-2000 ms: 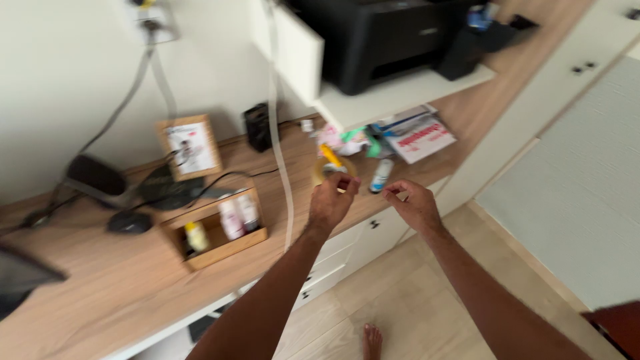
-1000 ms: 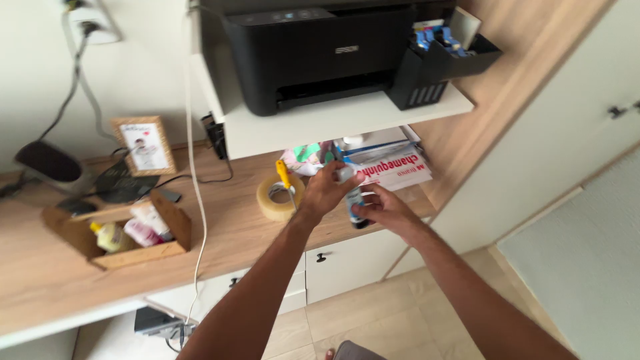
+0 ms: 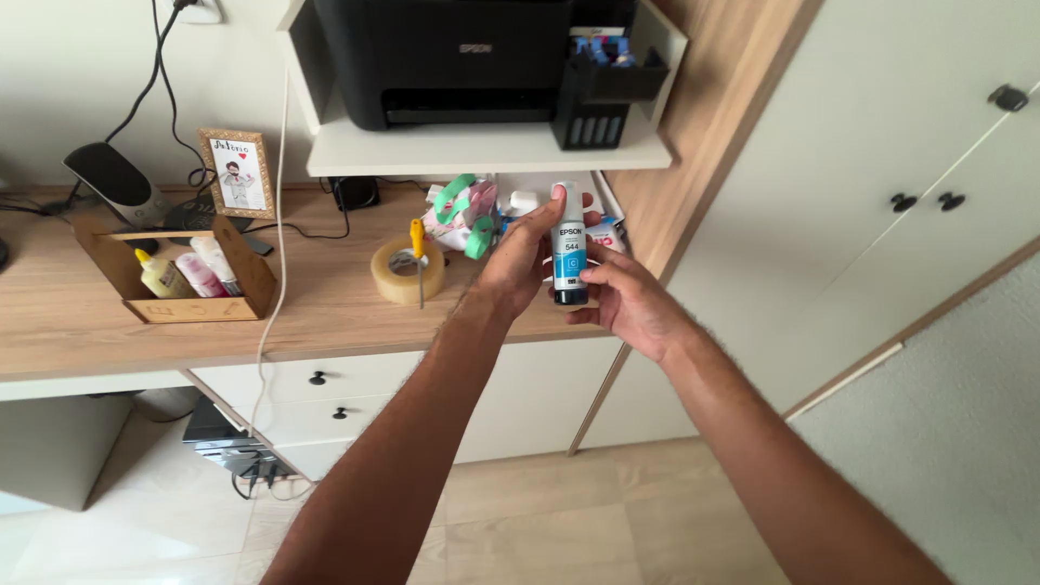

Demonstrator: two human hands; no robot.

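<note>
An Epson ink bottle (image 3: 570,256) with a cyan label stands upright between my hands, with its clear cap at the top and its black end at the bottom. My left hand (image 3: 524,252) grips it from the left, the thumb near the cap. From the right, my right hand (image 3: 630,296) holds its lower part with thumb and fingers. Left of the hands, a roll of clear tape (image 3: 379,272) lies on the wooden desk, and a yellow-handled screwdriver (image 3: 418,240) rests across it. Behind them sits a crumpled pink and green bundle (image 3: 463,211).
A black Epson printer (image 3: 463,57) with its ink tank unit (image 3: 593,122) occupies the white shelf (image 3: 487,150) above. On the desk (image 3: 325,325) are a wooden caddy (image 3: 195,310) with bottles, a framed picture (image 3: 238,175) and a speaker (image 3: 118,183). A white cable (image 3: 280,236) hangs over the front edge.
My hands have come together on the ink bottle, which stood on the desk two seconds ago. It is now raised and its label shows. The view has shifted.
</note>
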